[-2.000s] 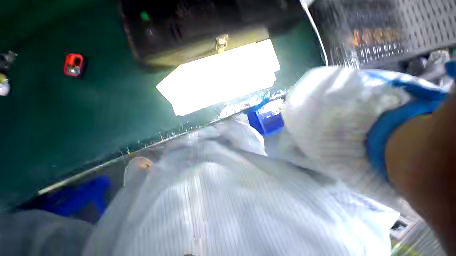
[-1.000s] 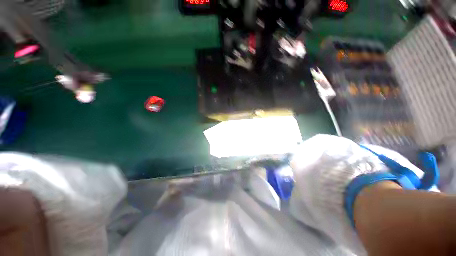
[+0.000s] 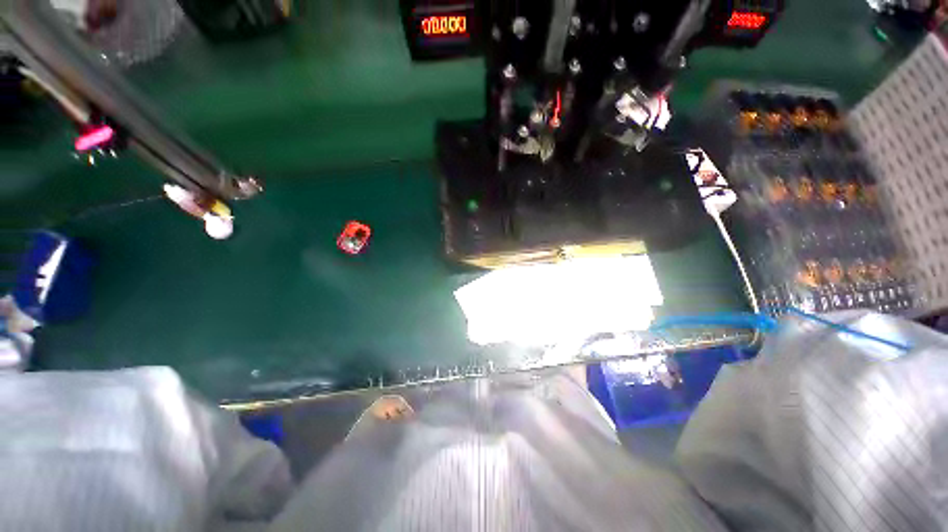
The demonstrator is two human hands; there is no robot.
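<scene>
A small red housing (image 3: 354,238) with a dark and silvery inside lies alone on the green mat, left of the black press fixture (image 3: 561,197). White sheets (image 3: 561,299), overexposed, lie in front of the fixture at the bench edge. Neither of my hands is in the picture. Only my white striped sleeves show, at the lower left and lower right. A blue strap cord (image 3: 707,323) runs to the right sleeve.
A blister tray (image 3: 816,192) with orange-black parts is at right, beside a perforated sheet (image 3: 915,156). A metal arm (image 3: 156,135) hangs at left. Blue bins are at far left (image 3: 57,278) and below the bench edge (image 3: 670,390). Digital counters (image 3: 444,26) are behind.
The view has shifted, showing more of the bench. Both bare forearms, seen a second ago at the lower edge, are out of the picture. The red housing still lies on the mat.
</scene>
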